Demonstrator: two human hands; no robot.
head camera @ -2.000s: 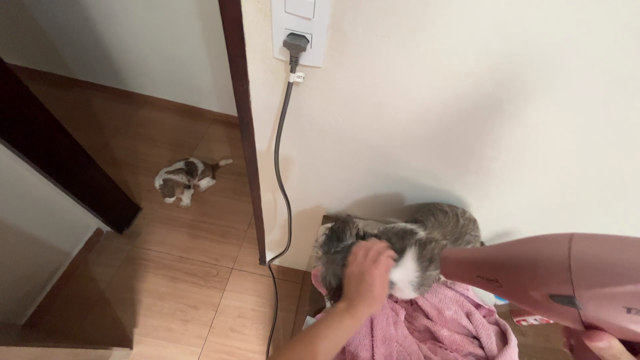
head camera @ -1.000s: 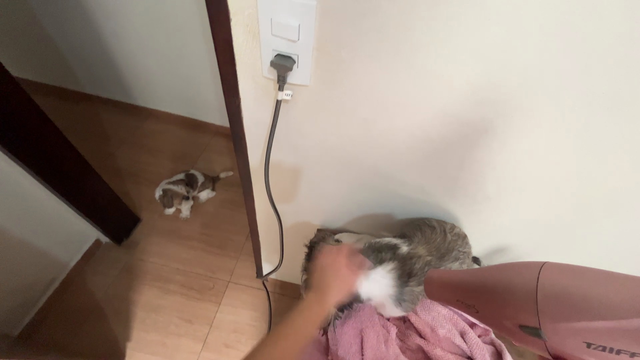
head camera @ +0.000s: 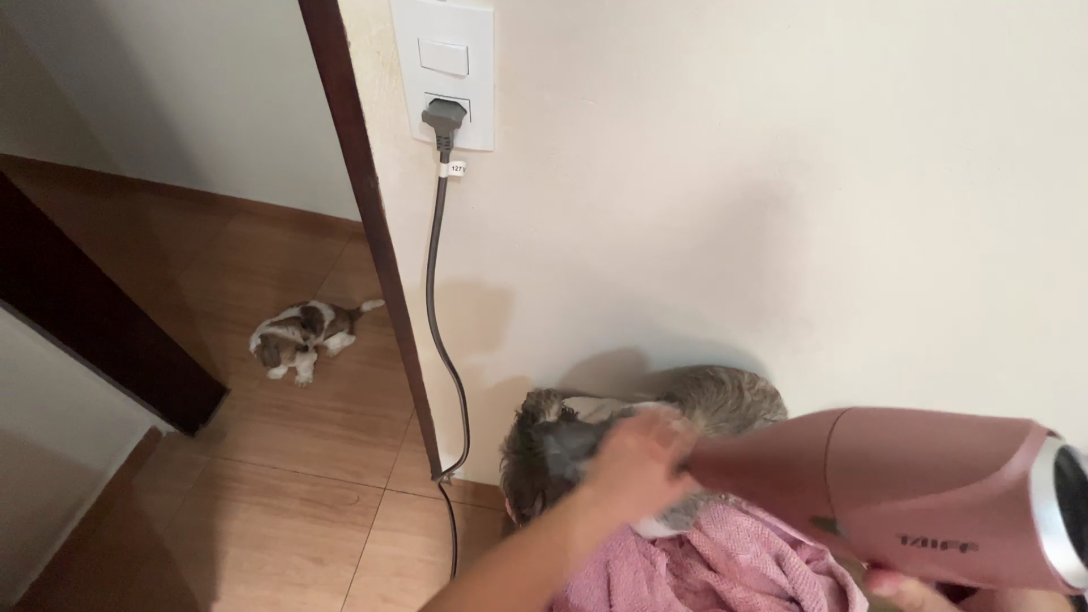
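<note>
A grey and white dog [head camera: 722, 399] with damp-looking fur lies against the wall, on or beside a crumpled pink towel [head camera: 714, 565]. My left hand [head camera: 650, 463], blurred, rests on the fur behind its head; nothing shows held in it, and how its fingers lie is unclear. At the lower right my right hand [head camera: 909, 591], partly out of view, grips a pink Taiff hair dryer [head camera: 926, 493] from below. The nozzle points left at the dog's body, close to my left hand, which hides part of the coat.
A black cord [head camera: 435, 280] hangs from a plug [head camera: 445, 117] in a white wall outlet plate [head camera: 480, 76]. Past the dark door frame [head camera: 374, 195], a brown and white puppy [head camera: 310, 331] is on the wood-look tile floor [head camera: 297, 476]. Another dark frame post [head camera: 93, 314] stands at left.
My left hand has moved over the dog's head and neck area. The hair dryer has come nearer to that hand, and its nozzle now reaches the dog's back. The puppy has stayed in place.
</note>
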